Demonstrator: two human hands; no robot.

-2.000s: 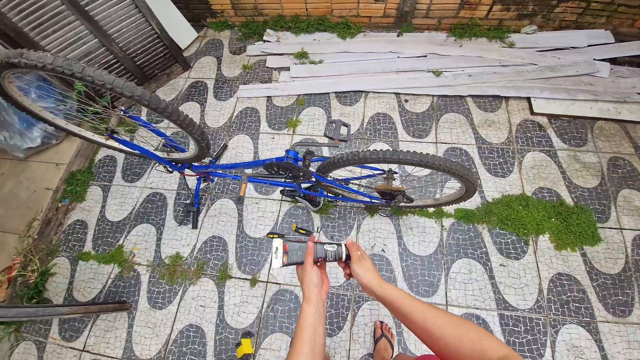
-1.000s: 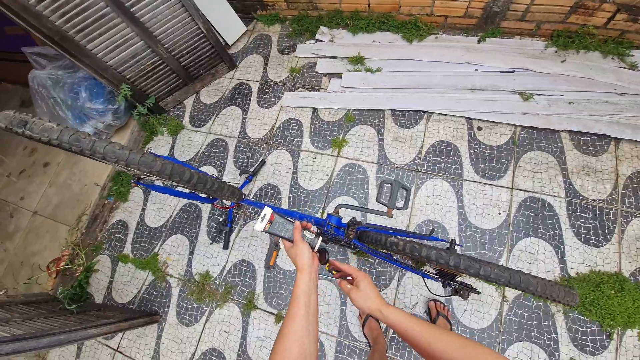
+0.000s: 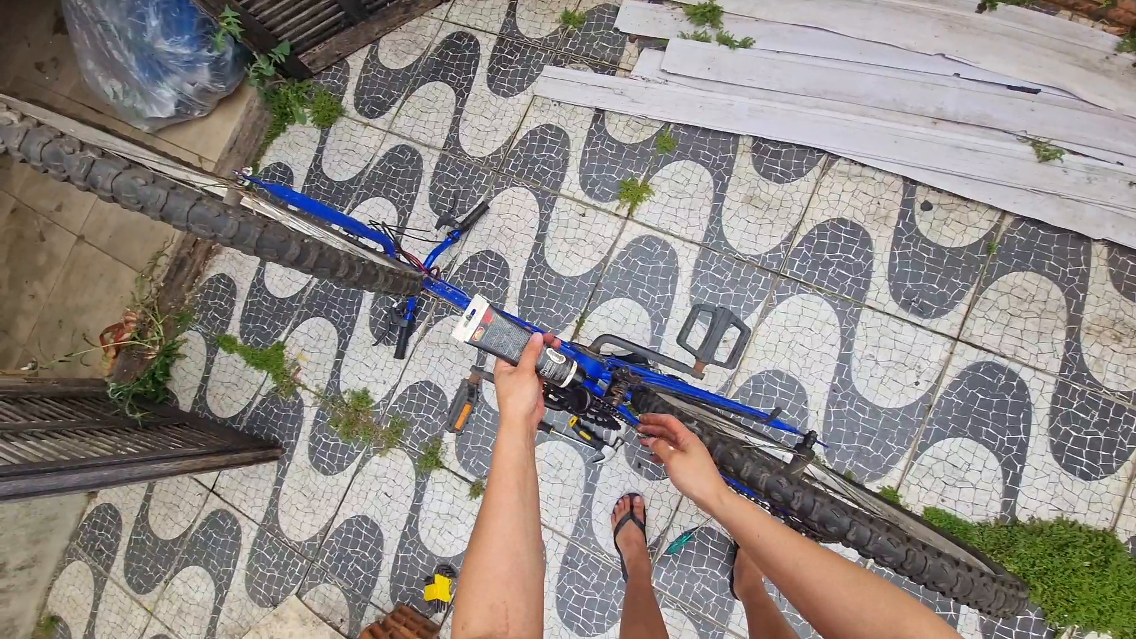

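Note:
My left hand [image 3: 522, 383] is closed around a dark squeeze tube [image 3: 508, 337] with a pale flat end and a black cap; it bears writing. The tube is over the blue frame of a bicycle [image 3: 448, 293] with its wheels uppermost. Near the rear tire [image 3: 781, 484] is my right hand [image 3: 679, 453], fingers apart and slightly curled, with nothing seen in it. A black pedal [image 3: 713, 337] sticks out beyond the frame, and another pedal with an orange reflector [image 3: 462, 404] shows on the near side. Yellow-and-black tools [image 3: 584, 432] lie on the paving beside the chainring, partly hidden.
White boards [image 3: 843, 115] lie along the far side. A plastic bag [image 3: 151, 53] is at the upper left, a louvered wooden shutter [image 3: 133, 439] at the left. A yellow-and-black object [image 3: 438, 587] lies near bricks [image 3: 399, 624]. Weeds [image 3: 1047, 568] grow at the lower right.
My right hand has come away from the tube's cap end and moved toward the rear wheel. The left hand still holds the tube. The view has shifted and come closer to the bicycle.

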